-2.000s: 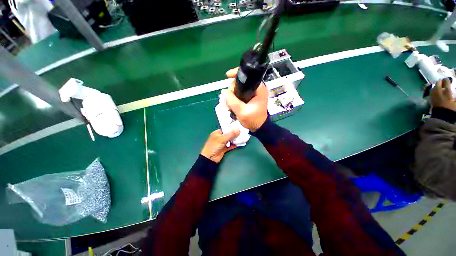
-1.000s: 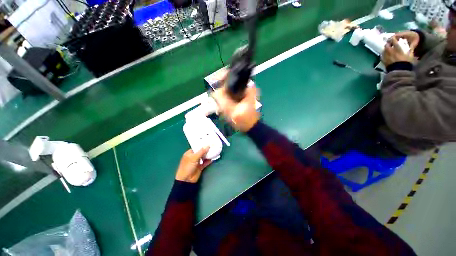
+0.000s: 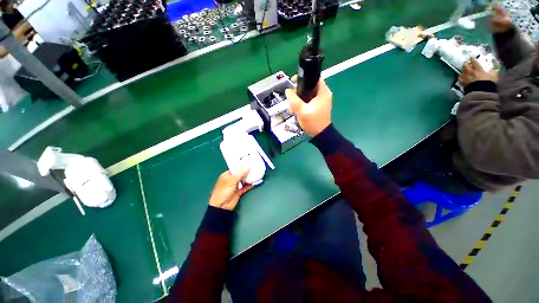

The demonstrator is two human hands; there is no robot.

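Observation:
A white security camera lies on the green bench with its bracket arm pointing to the far side and a thin white antenna along its right side. My left hand holds its near, rounded end. My right hand grips a black upright electric screwdriver, raised over the right side of the screw feeder. The driver's tip is hidden by my hand. The grey-white screw feeder stands just right of the camera's bracket, with small parts in its open front.
Another white camera lies at left. A clear bag of small parts is at lower left. At right, a neighbouring person's hand is on a white camera, near a crumpled plastic bag. Black trays stand across the green line.
My right hand and the screwdriver have moved off the camera, to the right over the feeder. The camera has turned over flatter on the bench, still in my left hand. The view has shifted.

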